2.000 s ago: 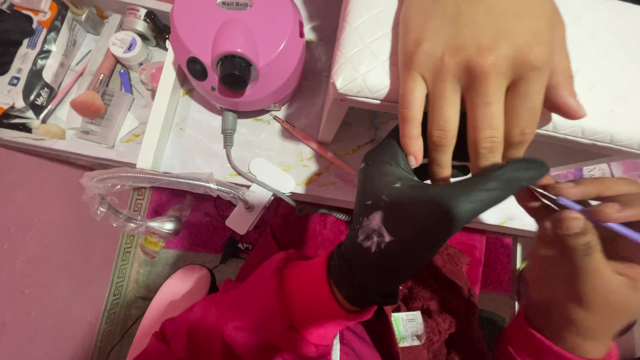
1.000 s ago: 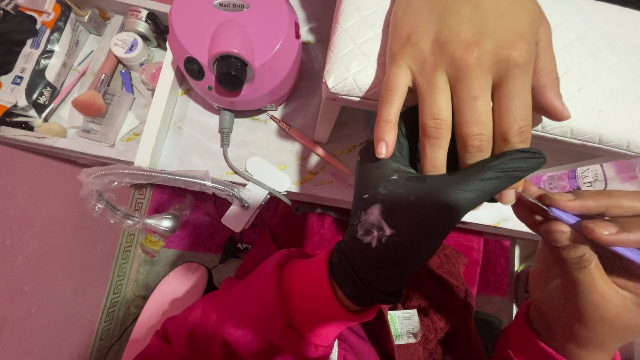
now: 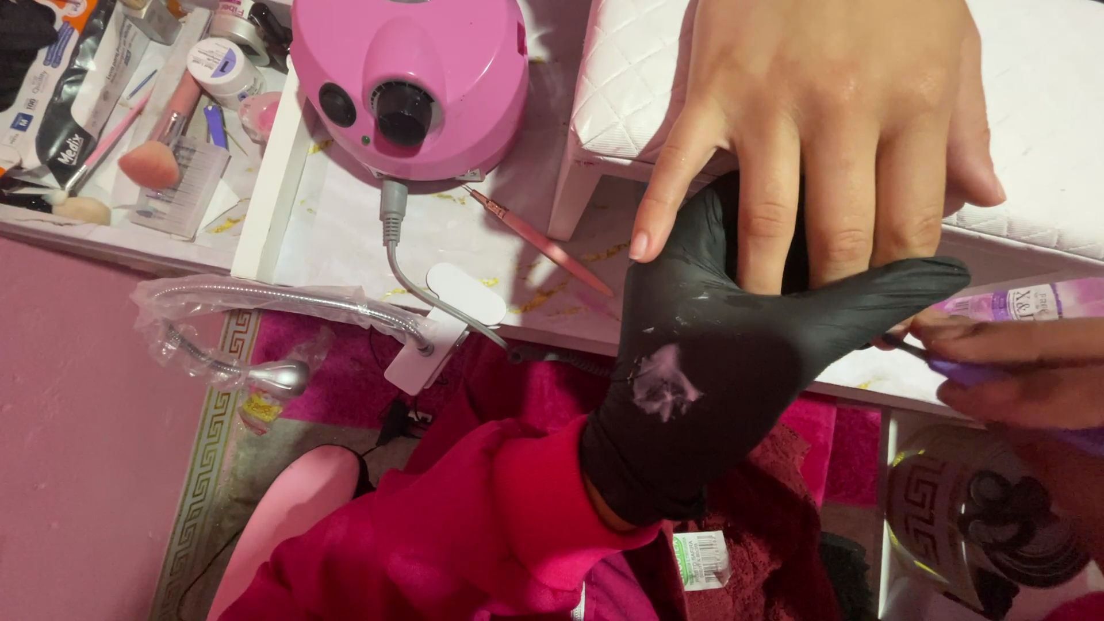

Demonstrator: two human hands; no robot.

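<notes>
My left hand point(image 3: 733, 345), in a black glove with a whitish smear on its back, is under another person's hand point(image 3: 837, 95) and holds its fingers; the thumb lies across near the fingertips. That person's hand rests palm down over a white quilted hand rest point(image 3: 634, 86). At the right edge my right hand point(image 3: 1026, 362), bare and slightly blurred, grips a slim purple-handled tool point(image 3: 966, 373). The tool's dark tip points at a fingertip beside my left thumb. The nail there is hidden by the thumb.
A pink nail drill unit point(image 3: 431, 78) with a grey cable stands behind a pink tool point(image 3: 552, 250). Left is a drawer point(image 3: 267, 198) of brushes, jars and packets. A flexible lamp arm point(image 3: 302, 293) wrapped in plastic clips near the table edge. A labelled bottle point(image 3: 1026, 302) lies at right.
My right hand has shifted around the purple-handled tool, which is held flatter than two seconds ago. The other person's fingers have spread slightly. My left hand keeps its hold.
</notes>
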